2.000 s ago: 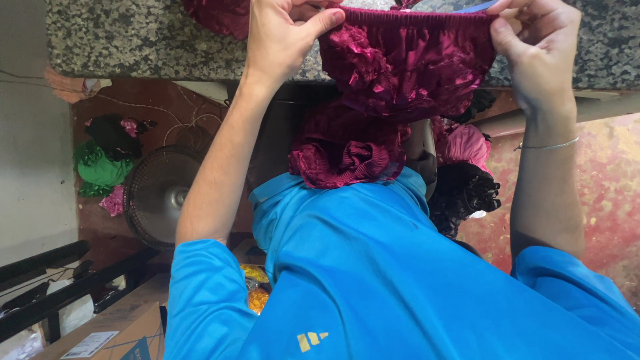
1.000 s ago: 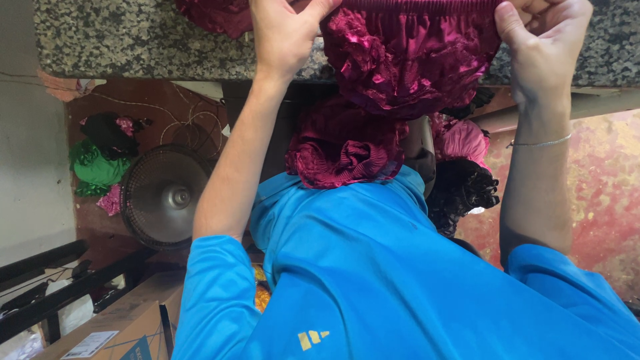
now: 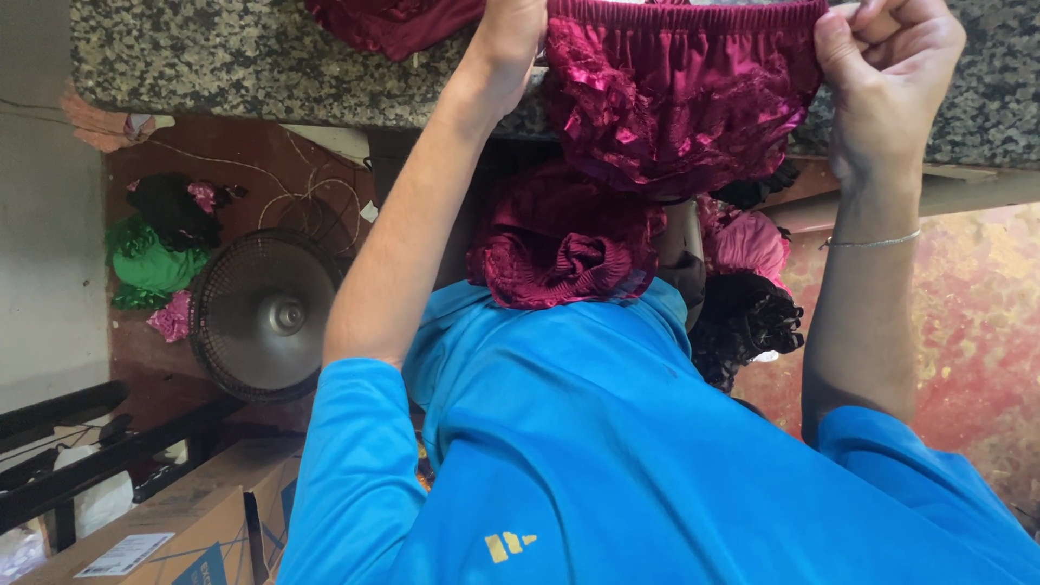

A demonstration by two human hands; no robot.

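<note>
A dark red ruffled garment with a gathered elastic waistband [image 3: 682, 97] hangs between my two hands, over the front edge of a speckled stone countertop [image 3: 244, 65]. My left hand [image 3: 516, 41] is at the waistband's left end, its fingers partly cut off by the top of the view. At the right end, my right hand [image 3: 890, 73] pinches the waistband between thumb and bent fingers. Another dark red garment [image 3: 561, 252] lies crumpled on my lap, below the held one. More dark red cloth [image 3: 398, 24] rests on the countertop left of my left hand.
Below the counter at left, a round fan [image 3: 268, 317] stands by green cloth [image 3: 154, 264] and black cloth [image 3: 175, 207] on the red floor, with loose cords nearby. Cardboard boxes [image 3: 195, 520] sit at lower left. Pink [image 3: 747, 244] and black garments [image 3: 743, 325] are right of my lap.
My left hand has moved toward the top edge of the view and is turned more side-on. The garment stays stretched between both hands.
</note>
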